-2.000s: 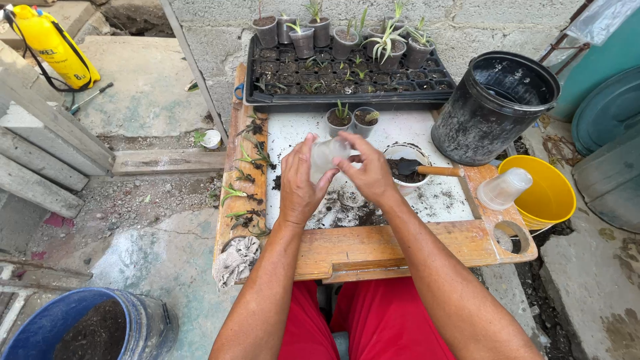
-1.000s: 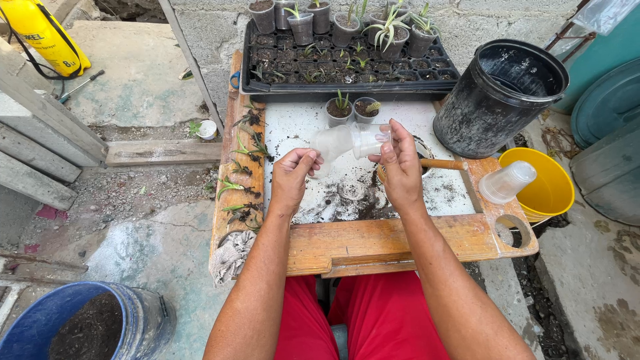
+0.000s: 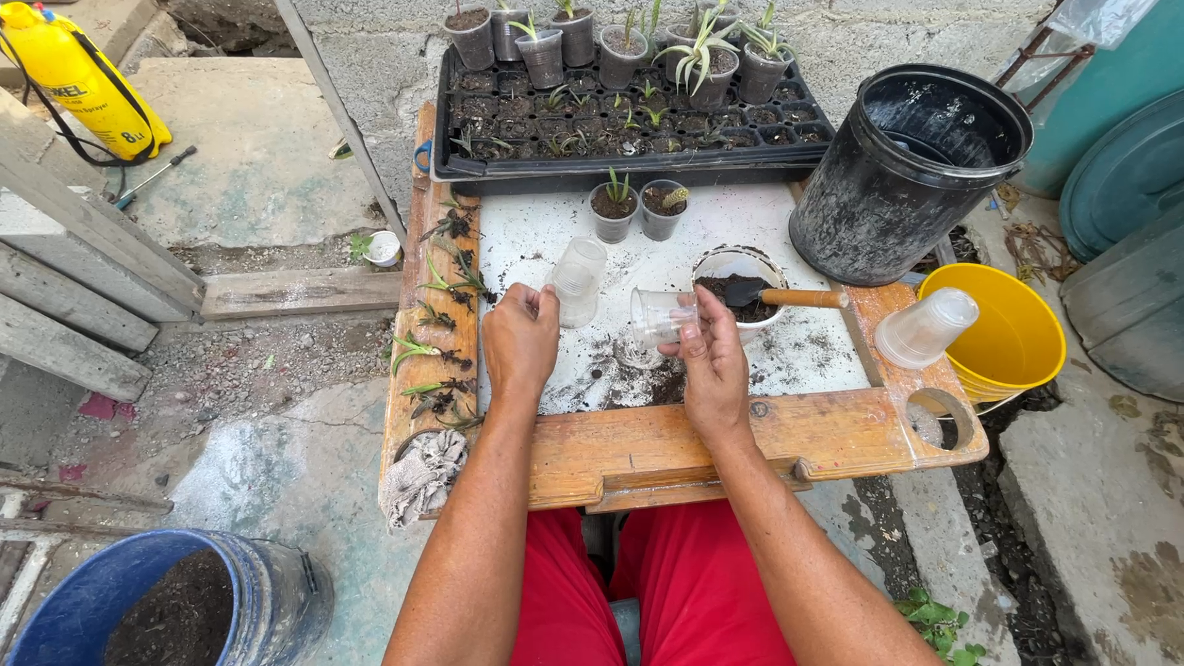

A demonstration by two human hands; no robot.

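Note:
My right hand [image 3: 712, 370] holds a clear plastic cup [image 3: 659, 319] tipped on its side above the white tabletop [image 3: 546, 370]. Beside a few nested, upside-down clear cups [image 3: 581, 277] is my left hand [image 3: 523, 338], its fingers curled; whether they touch the cups I cannot tell. A white bowl of soil [image 3: 763, 319] stands behind my right hand, with a wooden-handled trowel [image 3: 786, 296] lying in it. Two potted seedlings in plastic cups [image 3: 612, 211] stand at the back. Bare-root seedlings [image 3: 430, 350] lie in a row along the left wooden edge.
A black cell tray [image 3: 629, 166] bearing potted plants spans the back. Around the right side are a black bucket [image 3: 888, 213], a yellow bucket [image 3: 1013, 324] and an upturned cup [image 3: 925, 328]. A crumpled cloth [image 3: 424, 474] lies at the near left corner; a blue bucket [image 3: 277, 592] stands below.
A second ago both hands held the cups end to end. Now one cup is apart in my right hand, and the rest stand upside down on the tabletop by my left hand.

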